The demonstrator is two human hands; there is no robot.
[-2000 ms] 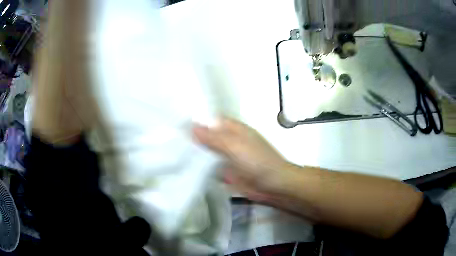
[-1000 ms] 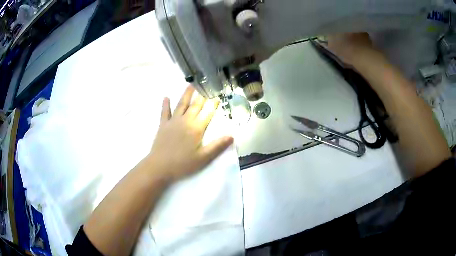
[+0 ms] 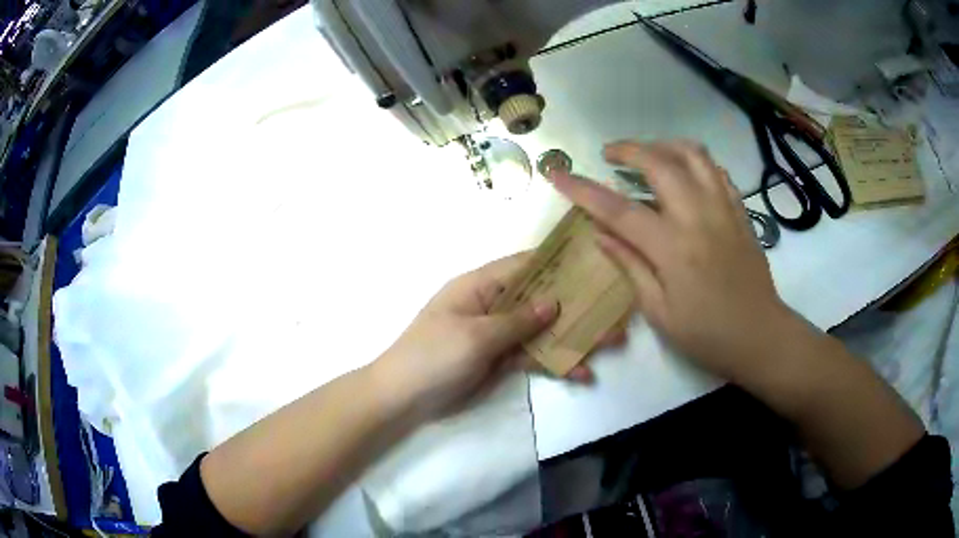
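A tan work ticket (image 3: 573,294) with small print is held above the white garment near the table's front edge. My left hand (image 3: 457,331) grips its lower left part, with the thumb on top and fingers beneath. My right hand (image 3: 694,247) is over the ticket's upper right edge, its fingers spread and slightly blurred; whether it grips the ticket I cannot tell. The white garment (image 3: 242,273) is spread over the left of the table and hangs over the front edge.
The sewing machine head (image 3: 421,63) stands behind the hands, its needle area lit. Black shears (image 3: 736,89) lie at the right, beside more tan tickets (image 3: 878,163). Silver snips (image 3: 764,228) lie mostly hidden under my right hand. A blue surface (image 3: 74,368) shows at left.
My left hand has lifted off the garment by the needle and now holds a ticket. My right hand has come from behind the shears to the ticket. The machine appears higher in view.
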